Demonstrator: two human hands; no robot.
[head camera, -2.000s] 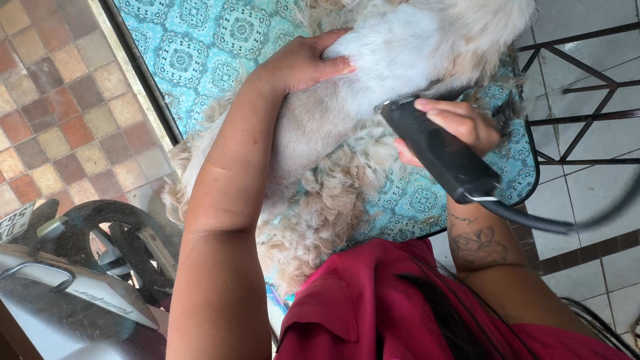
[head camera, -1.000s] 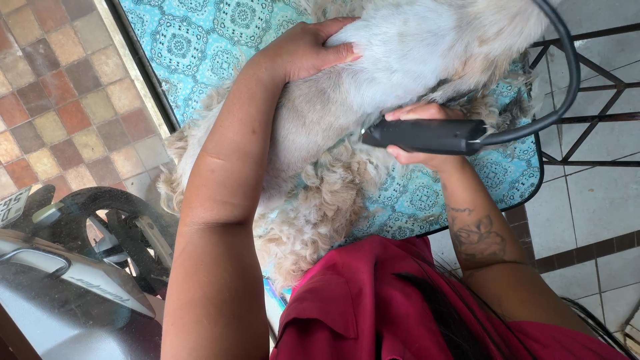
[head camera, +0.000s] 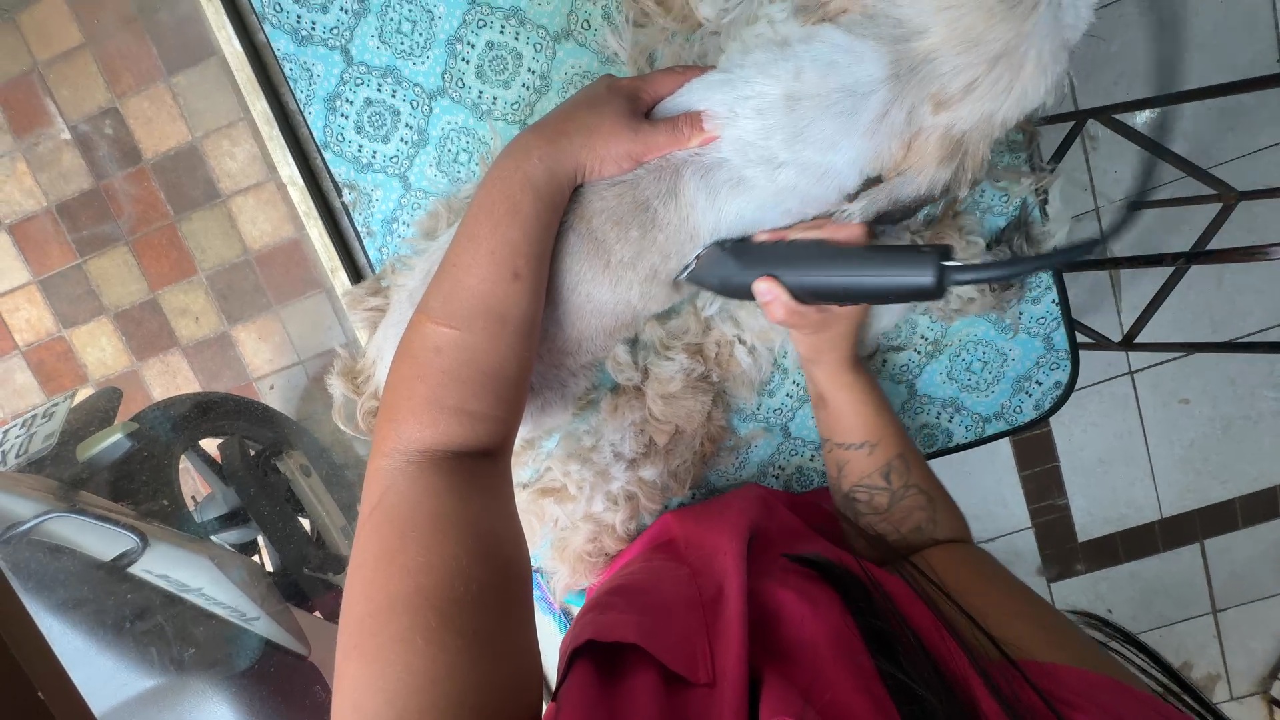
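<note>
A light-coloured dog lies across a table covered in blue patterned cloth; its back and side are clipped short. My left hand rests on the dog's body, thumb and fingers spread around the fur, with the forearm across its rear part. In my right hand is a black corded hair clipper, its metal blade touching the dog's side. Clumps of curly cut fur lie between the dog and my red top. The dog's head is not clearly visible.
Black metal bars stand past the table's right edge, over white floor tiles. The clipper's cord runs right and up past them. A motorcycle stands at the lower left, beside brown and beige tiles.
My right hand has swung the clipper from a slanting hold to a nearly level one, and the blade has moved up onto the dog's side. My left hand stays on the dog.
</note>
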